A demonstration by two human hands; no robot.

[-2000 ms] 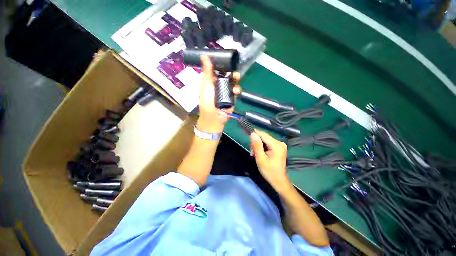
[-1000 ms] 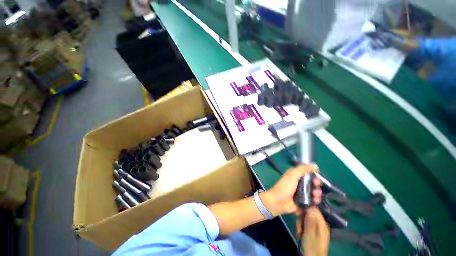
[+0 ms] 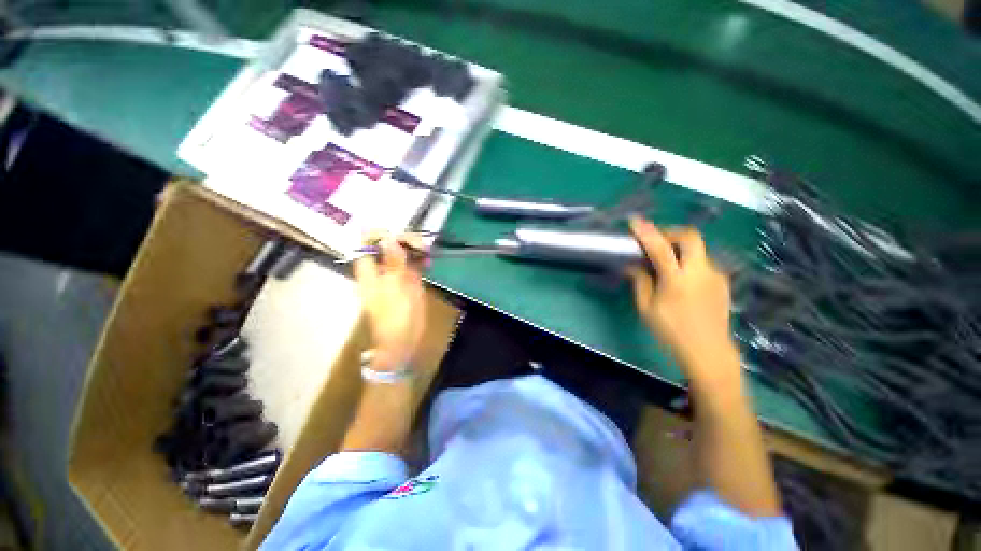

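Note:
A glossy dark handle housing [image 3: 576,243] lies nearly level over the green bench. My right hand [image 3: 681,282] grips its right end. A dark power cord [image 3: 473,251] runs out of its left end to my left hand [image 3: 389,258], which pinches the cord near its tip at the tray's lower edge. Thin light strands show at my left fingers, blurred. A second housing [image 3: 532,208] lies behind on the bench, with a thin cord running from its left end onto the tray.
The white parts tray [image 3: 237,151] with magenta panels holds black ribbed sleeves [image 3: 377,81]. An open carton [image 3: 134,355] of dark tubes stands at lower left. A pile of grey cords [image 3: 861,312] lies at right. A white strip [image 3: 602,145] runs along the green bench.
The view has swung back toward the bench. My hands, together around the housing one second ago, are now apart, with cord stretched between my left hand and the housing.

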